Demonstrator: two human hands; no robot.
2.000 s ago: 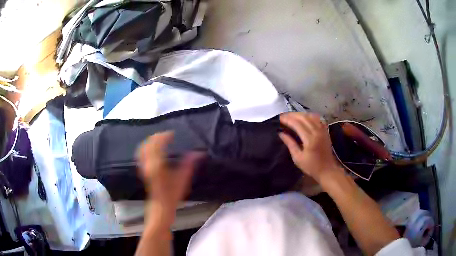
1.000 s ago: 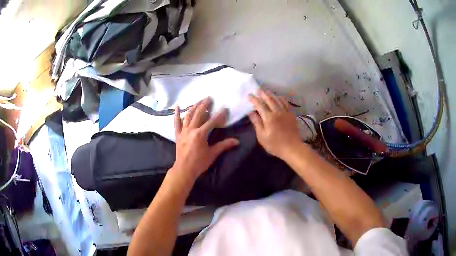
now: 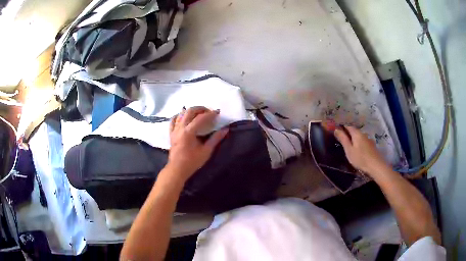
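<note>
The grey-and-white garment [image 3: 225, 168] lies draped over the sleeve board, dark grey part towards me and white part on the far side. My left hand [image 3: 193, 136] rests on it where white meets dark grey; its fingertips press or pinch the cloth there. The board's rounded padded end [image 3: 75, 165] shows at the left. My right hand [image 3: 355, 148] is closed around the handle of the steam iron [image 3: 327, 153], to the right of the garment. The iron's dark soleplate shape has a pale rim.
A crumpled garment pile [image 3: 110, 43] lies at the far left. A blue support [image 3: 106, 108] shows behind the board. The hose [image 3: 440, 145] curves up the right side. Purple cloth [image 3: 20, 173] hangs at the left edge. A dark phone-like object [image 3: 387, 252] is at lower right.
My right hand has left the garment and taken hold of the iron, which is turned and a little further left. My left hand stays on the cloth. The white part is laid flatter.
</note>
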